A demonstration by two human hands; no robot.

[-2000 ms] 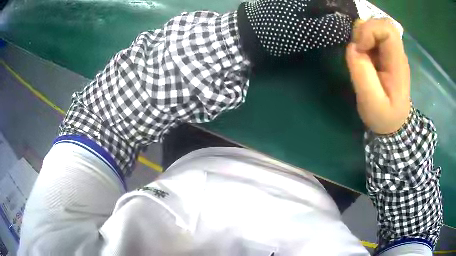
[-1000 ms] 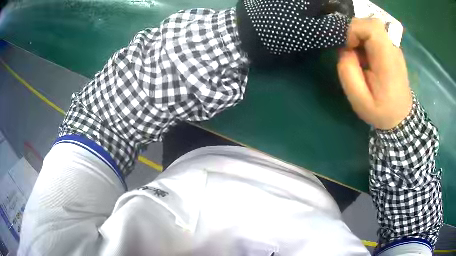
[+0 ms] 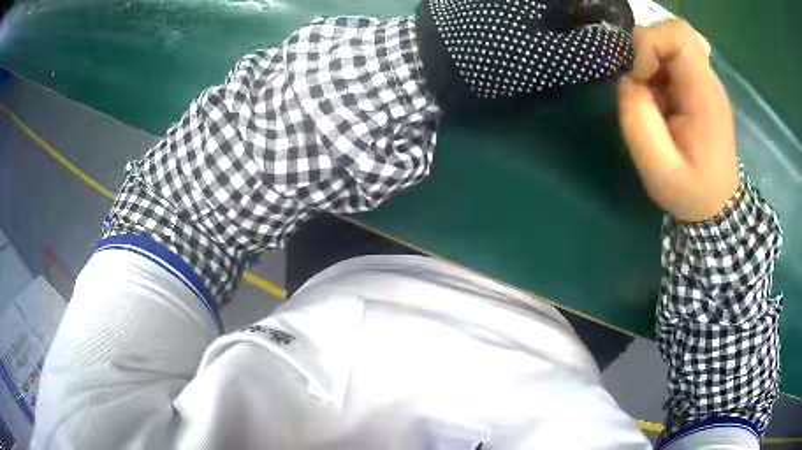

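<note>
A pale plate [image 3: 649,12] shows only in part at the top right, behind both hands. My left hand [image 3: 532,48], in a black glove with white dots, is at the top edge, partly cut off. Its fingers are curled against the plate's left side; the grip itself is hidden. My right hand [image 3: 681,119] is bare, with bent fingers and thumb drawn together at the glove's fingertips. Whether it pinches anything cannot be seen.
The shiny green bench mat [image 3: 528,202] lies under both hands, its near edge running close to my body. Grey floor with a yellow line [image 3: 57,154] is at the left. White printed papers or a box [image 3: 31,325] show at the lower left.
My right hand has moved slightly right and up since a second ago, and less of the plate shows. My left hand has shifted slightly right.
</note>
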